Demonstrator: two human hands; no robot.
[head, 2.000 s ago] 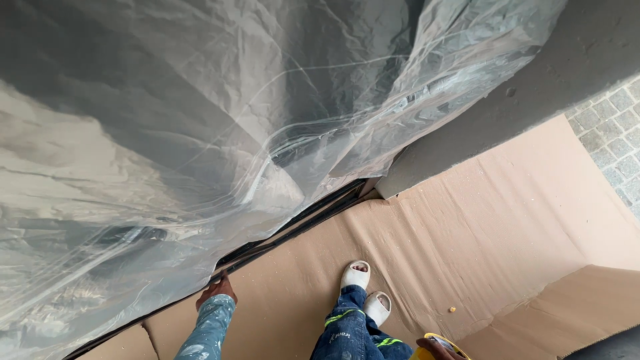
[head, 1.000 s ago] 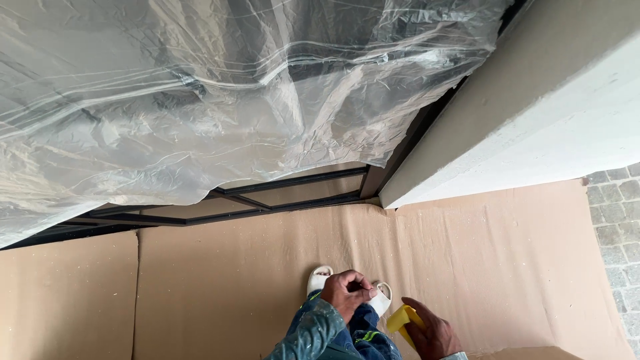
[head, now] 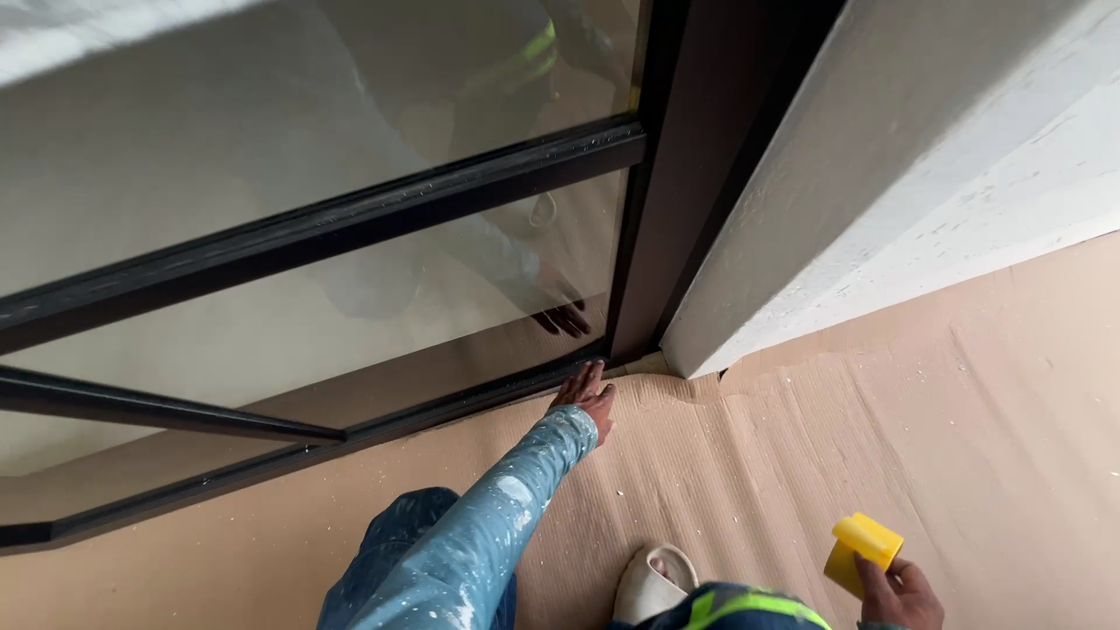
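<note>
My left hand (head: 584,398), in a paint-spattered blue sleeve, rests with its fingers spread at the bottom rail of a dark-framed glass door or window (head: 490,391), near its lower right corner. Nothing shows in its grip. At the lower right, my right hand (head: 899,595) holds a roll of yellow tape (head: 862,551) above the cardboard sheet. The glass (head: 490,280) reflects my arm and hand.
Corrugated cardboard (head: 700,490) covers the floor, with a wavy edge near the frame corner. A pale wall edge (head: 752,262) stands right of the frame. My sandal (head: 647,591) is below. Plastic sheeting (head: 79,31) shows at the upper left.
My left hand has moved from near my feet to the bottom rail. The view has come closer to the frame, and the plastic sheeting now shows only at the upper left.
</note>
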